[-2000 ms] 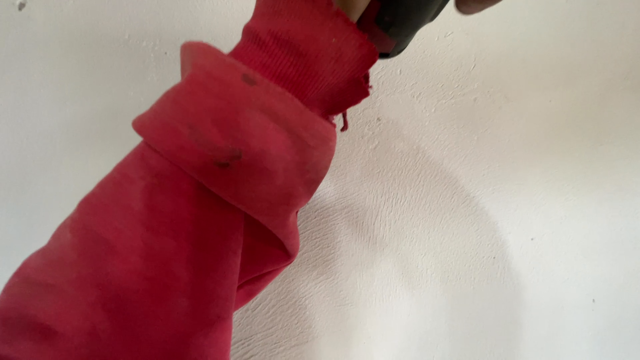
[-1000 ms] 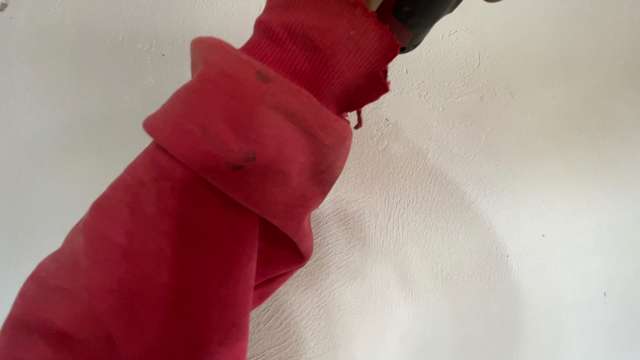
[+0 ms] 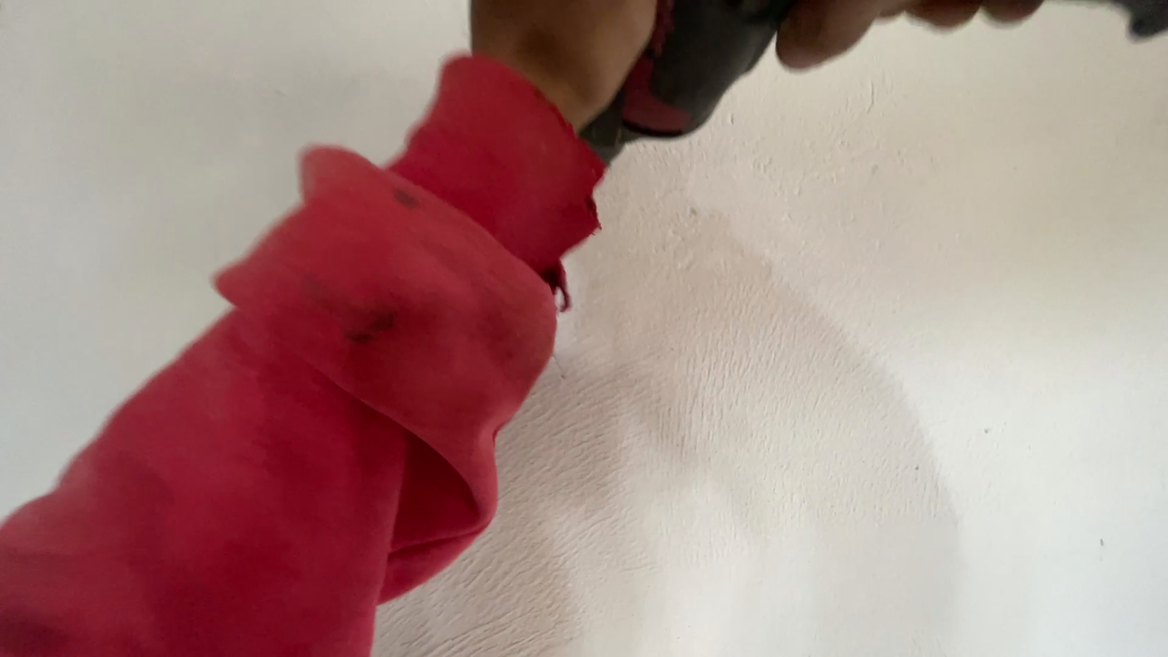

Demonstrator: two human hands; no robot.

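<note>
My left hand [image 3: 566,50], in a stained red sleeve with a turned-back cuff, reaches up from the lower left. It is at the black and red body of a power tool [image 3: 698,68], which looks gripped in it, though the fingers are out of frame. At the upper right edge, a few fingers of my right hand [image 3: 849,23] show beside the tool; what they hold is hidden. The tool's working end cannot be seen.
Behind the arm stretches a white wall [image 3: 1049,319] with small bumps and pits. A rougher, lined patch [image 3: 730,365] has a curved edge on its right. Part of a dark grey object [image 3: 1148,16] shows at the top right corner.
My left arm has moved down and to the left across the wall. More of the tool, my left wrist and my right fingers now shows at the top.
</note>
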